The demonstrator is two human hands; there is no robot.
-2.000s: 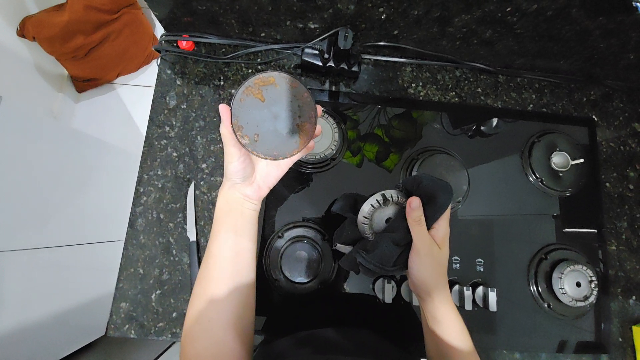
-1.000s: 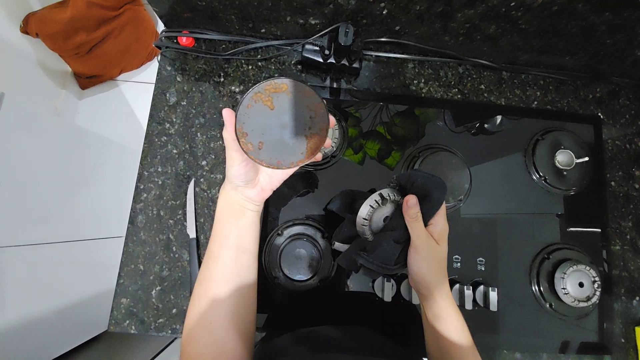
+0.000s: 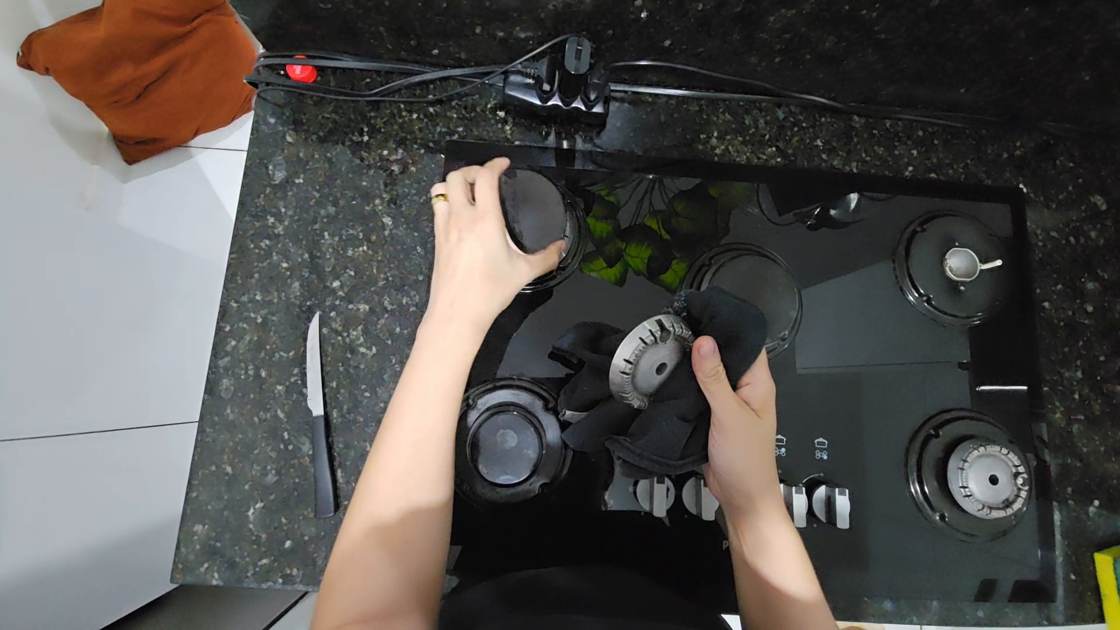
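My left hand (image 3: 481, 232) grips a dark round burner cap (image 3: 532, 210) by its edge, tilted over the back left burner of the black glass cooktop (image 3: 875, 385). Part of that burner is hidden beneath it. In my right hand (image 3: 739, 411) is a black cloth (image 3: 669, 429) together with a slotted metal burner ring (image 3: 652, 360), held above the middle of the cooktop. At the front left sits a burner with a dark cap (image 3: 505, 446). The front right burner shows a bare metal ring (image 3: 989, 479). A small metal piece (image 3: 962, 263) sits on the back right burner.
A knife (image 3: 318, 411) with a black handle lies on the granite counter (image 3: 262, 350) left of the cooktop. Behind stand a power strip (image 3: 556, 94) and black cables (image 3: 376, 79). Control knobs (image 3: 829, 506) line the front. An orange cloth (image 3: 144, 66) is at the upper left.
My left hand has moved the burner cap down onto or just over the back left burner and turned from palm up to knuckles up. My right hand keeps the cloth and ring in about the same place.
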